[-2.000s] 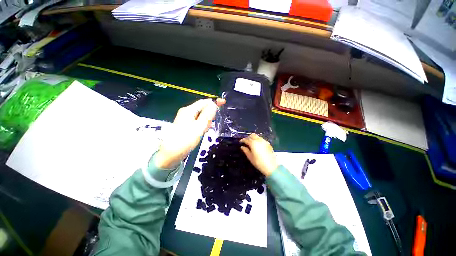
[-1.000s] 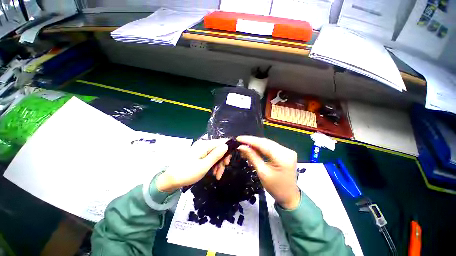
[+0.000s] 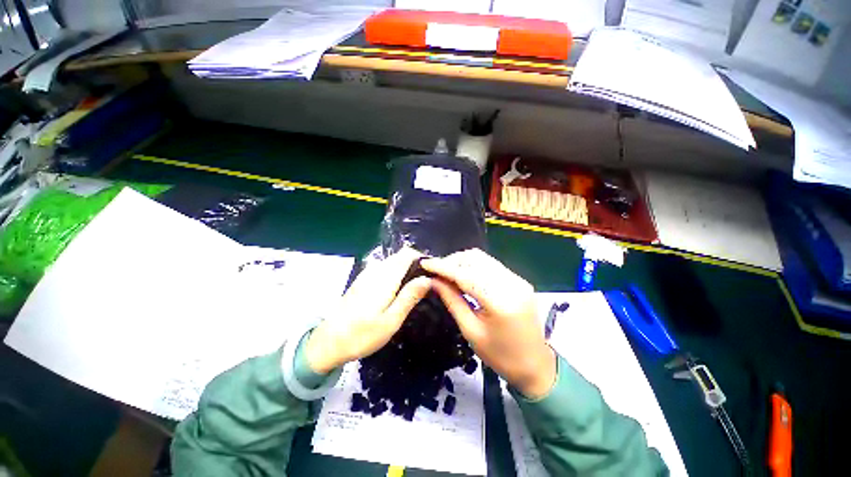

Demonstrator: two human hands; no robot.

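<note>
My left hand [image 3: 369, 312] and my right hand [image 3: 495, 317] meet above a pile of small black parts [image 3: 411, 373] on white paper [image 3: 373, 438]. A small dark part [image 3: 423, 266] shows between the fingertips of both hands, mostly hidden by them. The hands cover the upper part of the pile. A clear bag of black parts [image 3: 434, 216] with a white label lies just behind the hands.
A large white sheet [image 3: 140, 307] with a few black pieces [image 3: 263, 265] lies left, beside a green bag [image 3: 47, 238]. Right are another sheet [image 3: 597, 373], a blue tool [image 3: 640, 321], a caliper [image 3: 707, 389] and an orange-handled cutter [image 3: 780, 438]. A red-brown tray [image 3: 625, 222] stands behind.
Two seconds ago my left hand was raised and my right hand touched the pile. Both then came together around a small dark part. Since one second ago the fingers have closed more over it.
</note>
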